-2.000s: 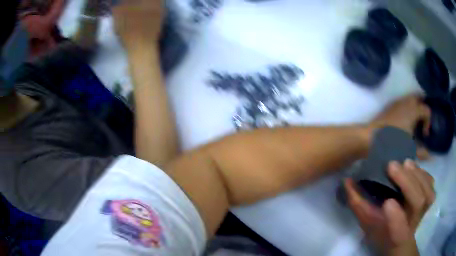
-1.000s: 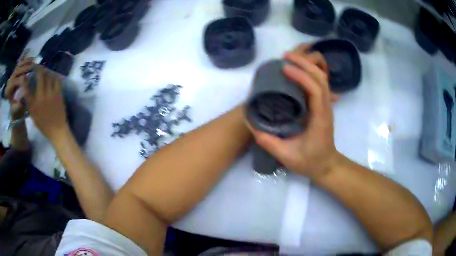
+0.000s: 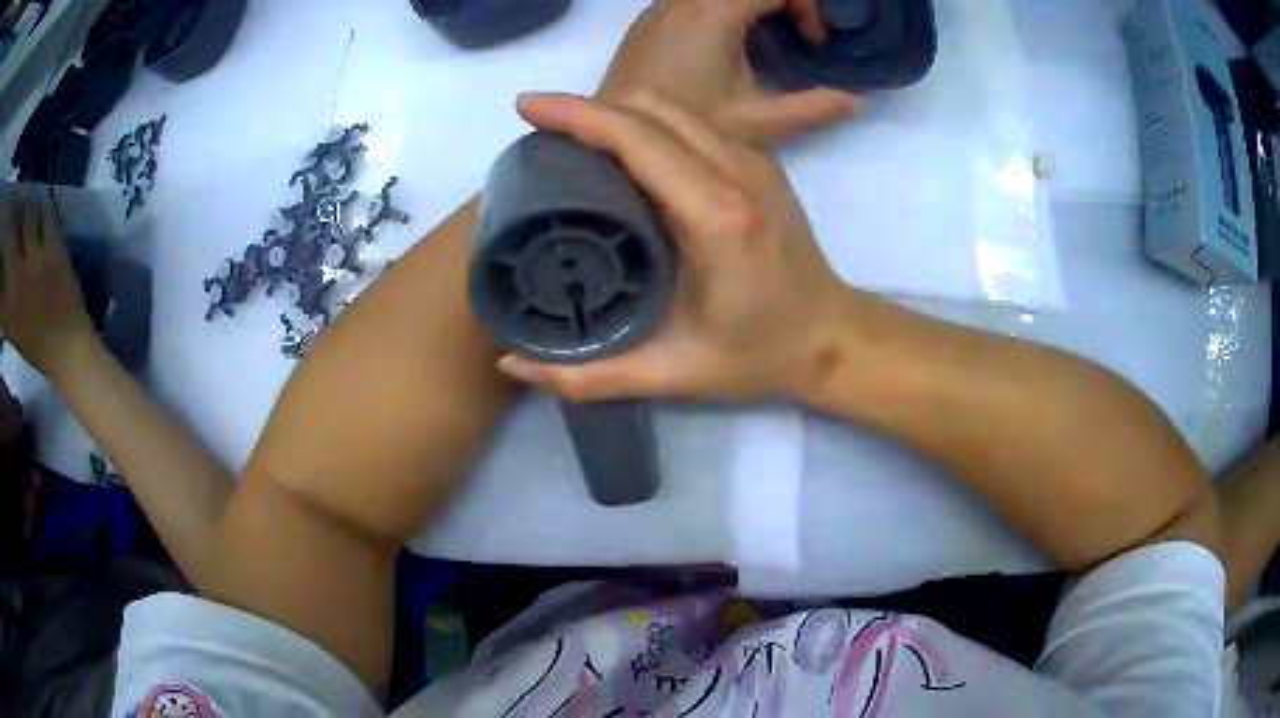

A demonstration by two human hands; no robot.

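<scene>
My right hand [image 3: 702, 253] is shut around the head of a grey handheld fan unit [image 3: 576, 267]. Its spoked round end faces me and its straight handle [image 3: 614, 452] points down towards the bench's near edge. My left hand [image 3: 702, 63] is beyond it, its forearm passing behind the fan head. Its fingers are over the rim of a dark cup-shaped housing [image 3: 877, 42] and its thumb lies along the outside. The housing is cut off by the top edge.
A loose pile of three-armed brackets [image 3: 302, 253] lies left, a smaller pile [image 3: 136, 157] beyond it. More cup-shaped housings [image 3: 491, 14] stand along the top and upper left. A mini fan box [image 3: 1193, 140] stands at right. Another person's hand [image 3: 40, 281] is at far left.
The view has swung down and right. My right hand has brought the fan unit into the middle, its spoked end now clearly facing me. My left hand is still at the cup-shaped housing.
</scene>
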